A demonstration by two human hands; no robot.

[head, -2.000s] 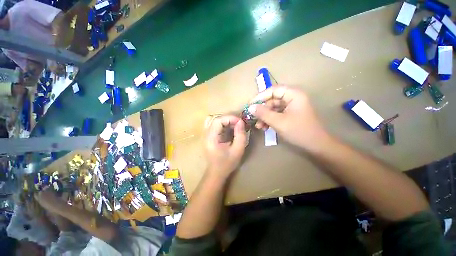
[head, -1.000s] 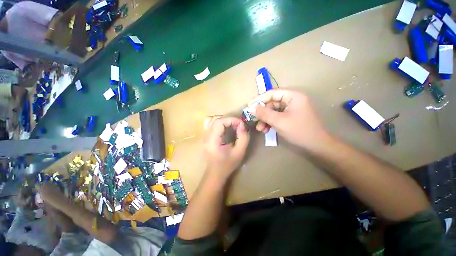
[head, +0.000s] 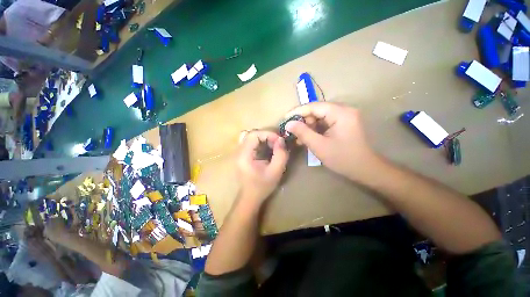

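Observation:
My right hand (head: 334, 136) pinches a small green circuit board (head: 290, 125) between thumb and fingers. My left hand (head: 261, 162) is beside it, thumb and forefinger closed together at the board's lower left edge; what lies between them is too small to tell, perhaps a thin wire. A blue battery pack (head: 306, 88) with a white patch lies on the tan bench just beyond my right hand, with a thin wire at its side. A white pad (head: 314, 158) shows below my right hand, partly hidden by it.
A dark block (head: 174, 153) lies left of my hands, beside a heap of boards, white pads and yellow pieces (head: 165, 212). Blue packs (head: 427, 129) lie at right, with a loose white pad (head: 390, 53). The green conveyor (head: 255, 35) carries packs. Another person's arm (head: 87, 249) is lower left.
The packs and scraps on the conveyor have shifted right. The board at my fingertips has turned and looks darker. Both hands have stayed almost in place.

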